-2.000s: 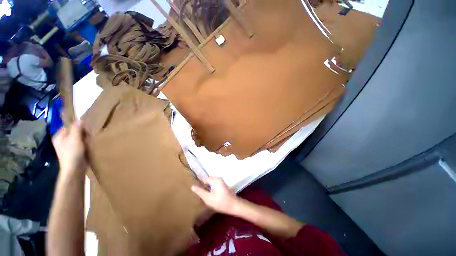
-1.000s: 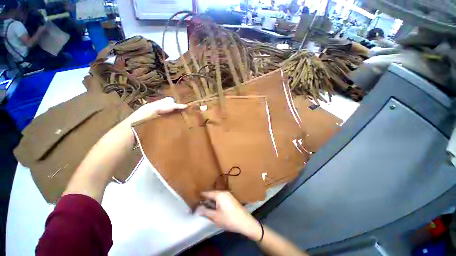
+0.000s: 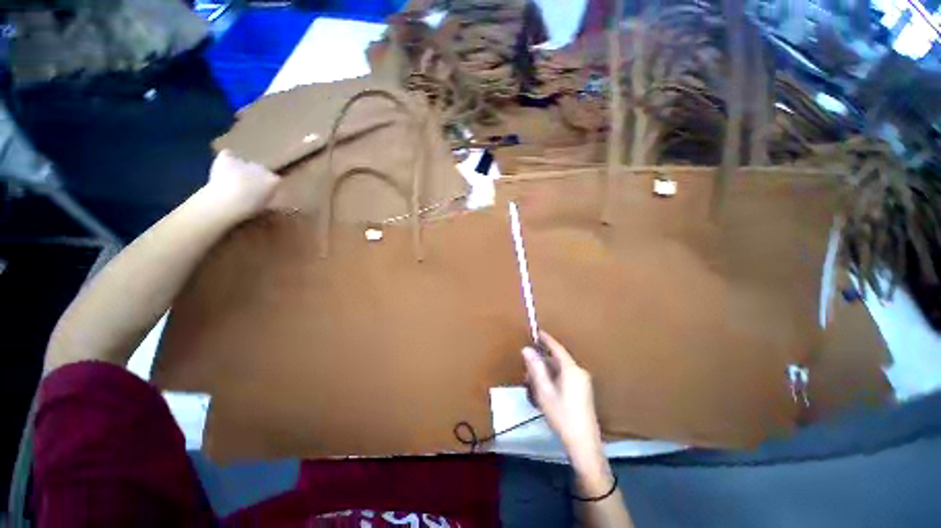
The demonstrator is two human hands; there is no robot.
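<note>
A wide tan bag panel lies flat in front of me, with two looped handles standing up past its top edge and a small white square between them. My left hand is closed at the panel's upper left corner; its fingertips are blurred. My right hand pinches the panel's right edge, where a thin white line ends at the fingers. Something dark, perhaps snips, shows under these fingers. A thin black cord loops left of the right wrist.
Stacked tan panels lie at the right, their straps blurred. Another tan pile lies at the upper left. Heaped straps lie behind, with a strap bundle at far right. A blue-grey surface borders the near right.
The panel held folded over the right stack now lies spread out to the left, handles upright. My left hand has moved outward to its upper left corner; my right hand is at its right edge.
</note>
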